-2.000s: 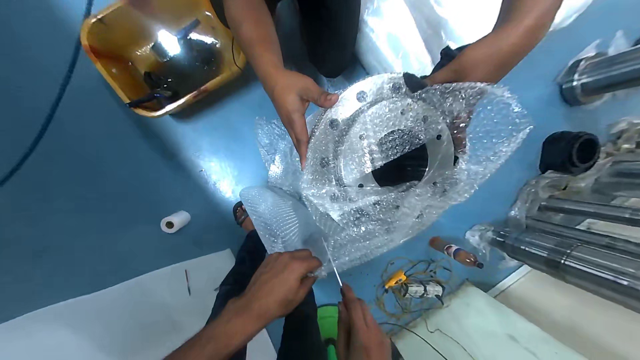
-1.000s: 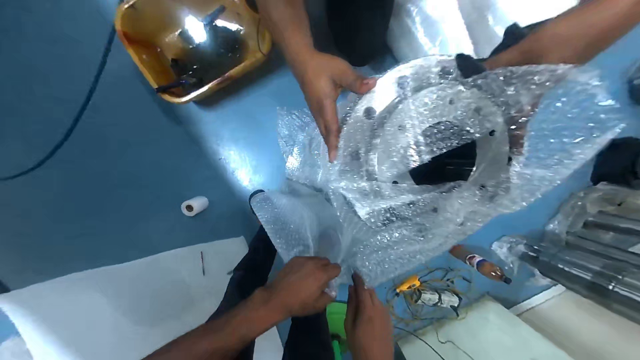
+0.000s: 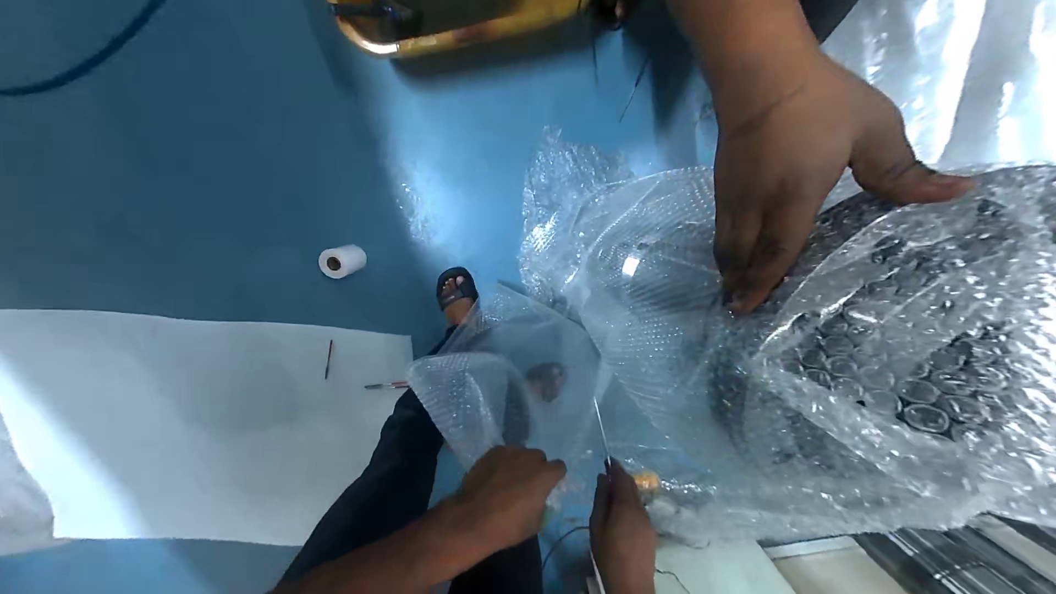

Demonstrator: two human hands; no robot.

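Observation:
Clear bubble wrap (image 3: 874,429) covers a large round metal part (image 3: 858,214), most of which lies under the film at the right. My left hand (image 3: 511,487) is closed on a loose flap of the bubble wrap at the lower middle. Just right of it, my right hand (image 3: 623,528) grips a thin blade (image 3: 602,429), which points up along the edge of the film between the flap and the wrapped part. Another person's hand (image 3: 784,157) presses on the wrapped part from above, fingers down and thumb spread.
A yellow tray (image 3: 462,33) stands at the top. A white paper roll (image 3: 342,261) lies on the blue floor, above a white sheet (image 3: 206,429) with thin tools on it. Metal bars (image 3: 949,561) are at the lower right, and a blue hose (image 3: 91,74) at the upper left.
The wrapped part appears farther right, and its round opening no longer shows. The flap in my left hand is spread apart from the wrapping, with the blade visible beside it.

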